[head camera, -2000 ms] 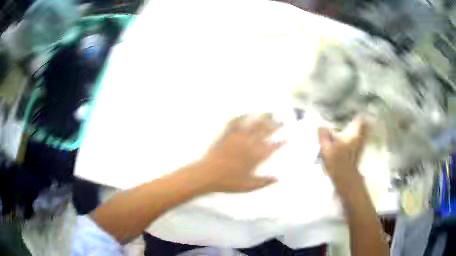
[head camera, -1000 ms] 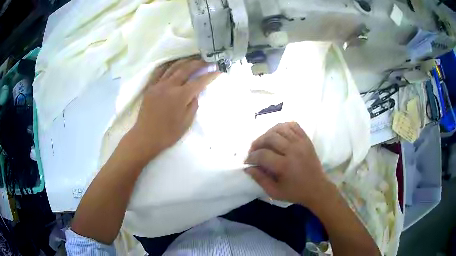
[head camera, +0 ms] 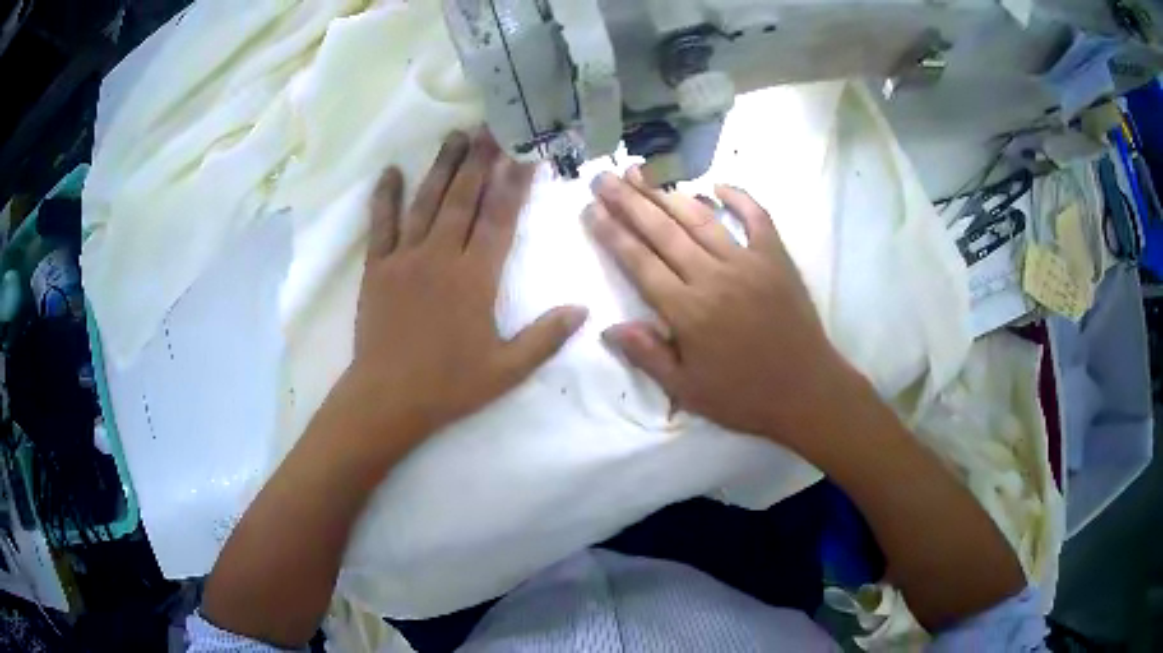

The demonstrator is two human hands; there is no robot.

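Note:
Cream-white cloth (head camera: 510, 523) covers most of the table and reaches under the sewing machine head (head camera: 523, 64) at the top. My left hand (head camera: 440, 281) lies flat on the cloth, left of the presser foot and needle (head camera: 565, 160), with its fingers apart. My right hand (head camera: 714, 300) lies on the cloth to the right of the presser foot, its fingertips close to it and its thumb apart. Neither hand visibly grips the cloth. The cloth edge under the foot is washed out by bright light.
Dark snips (head camera: 995, 217), a beige piece (head camera: 1059, 274) and a grey-white bin (head camera: 1103, 396) are on the right. A cream cloth bundle (head camera: 1008, 447) hangs low right. A mint-green basket (head camera: 115, 421) stands at the left.
My right hand has moved up to the presser foot and flattened. My left hand has spread its fingers. The dark mark or gap on the cloth no longer shows.

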